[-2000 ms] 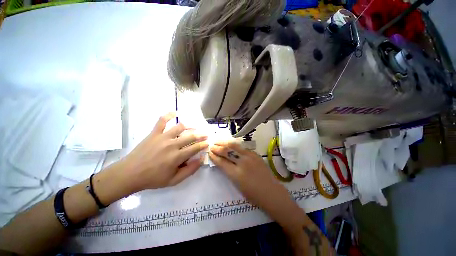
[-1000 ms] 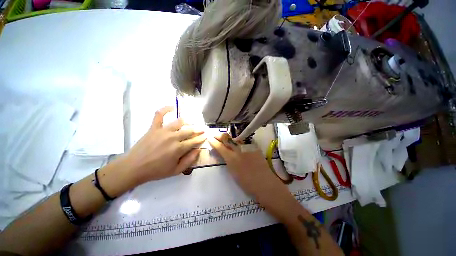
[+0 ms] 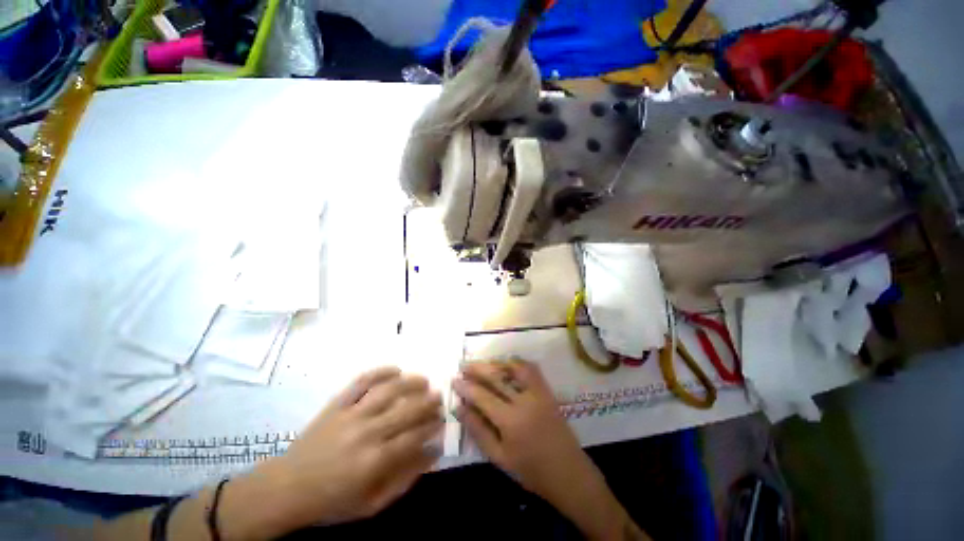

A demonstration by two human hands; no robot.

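A white fabric piece [image 3: 452,407] lies between my hands at the table's front edge, partly lost in glare. My left hand [image 3: 372,439] is on its left side with fingers bent. My right hand [image 3: 513,412] touches its right side with the fingertips. The presser foot [image 3: 518,283] of the sewing machine [image 3: 687,190] is beyond my hands, with no hand at it. Stacks of white cut pieces [image 3: 169,306] lie to the left.
Yellow-handled scissors [image 3: 687,378] and red-handled scissors [image 3: 717,343] lie right of the needle, partly under a white pile [image 3: 624,301]. More white pieces [image 3: 793,338] hang over the front edge at right. A green basket [image 3: 190,66] stands at the top left.
Both hands have moved back from the needle toward the front edge, with a white piece now between them. The view has shifted, showing more of the table's left side.
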